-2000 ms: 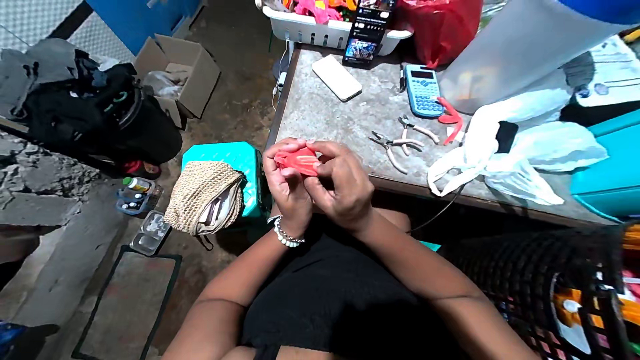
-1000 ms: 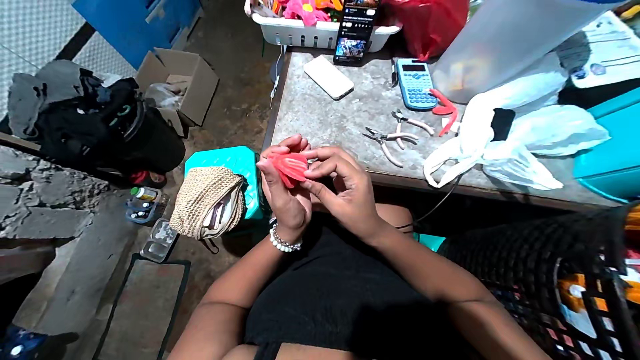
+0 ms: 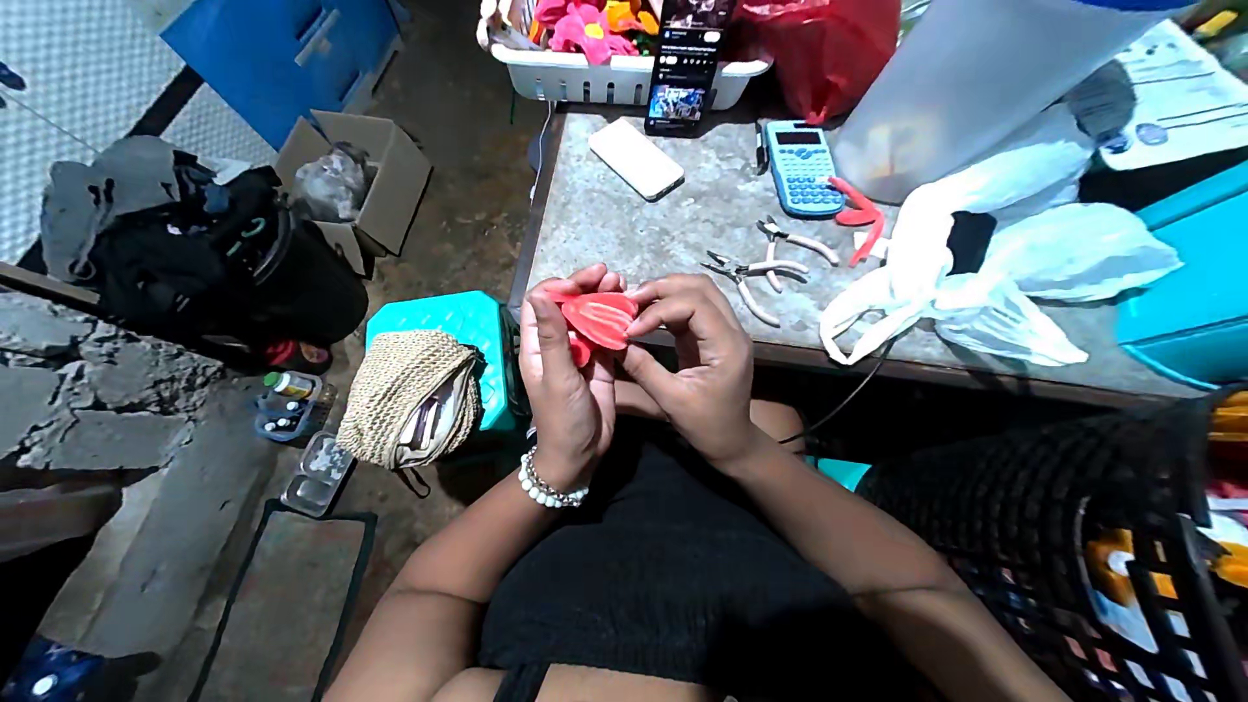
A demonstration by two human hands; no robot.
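Observation:
A bundle of coral-red petals (image 3: 597, 320), apparently of an artificial flower, is held between my hands in front of the table's edge. My left hand (image 3: 568, 385) cradles it from the left, thumb upright against the petals. With thumb and fingertips, my right hand (image 3: 700, 366) pinches the right tip of the top petal, which has pale ridges. Two pairs of pliers with pale handles, one pair (image 3: 749, 283) nearer me and the other (image 3: 795, 249) just behind, lie on the table past my right hand. Another coral-red piece (image 3: 860, 216) rests beside a blue calculator (image 3: 803, 171).
The grey table (image 3: 585, 224) also bears a white power bank or phone (image 3: 637, 160), an upright phone (image 3: 687, 68), a white basket (image 3: 585, 78) and white plastic bags (image 3: 936, 283). A woven pouch (image 3: 409, 400) sits on a turquoise stool (image 3: 444, 317) at left; a black lattice basket (image 3: 1033, 497) stands at right.
Both hands have stayed together around the red petals. The petals have turned, and a broad ridged petal now faces up, with my right fingertips at its tip.

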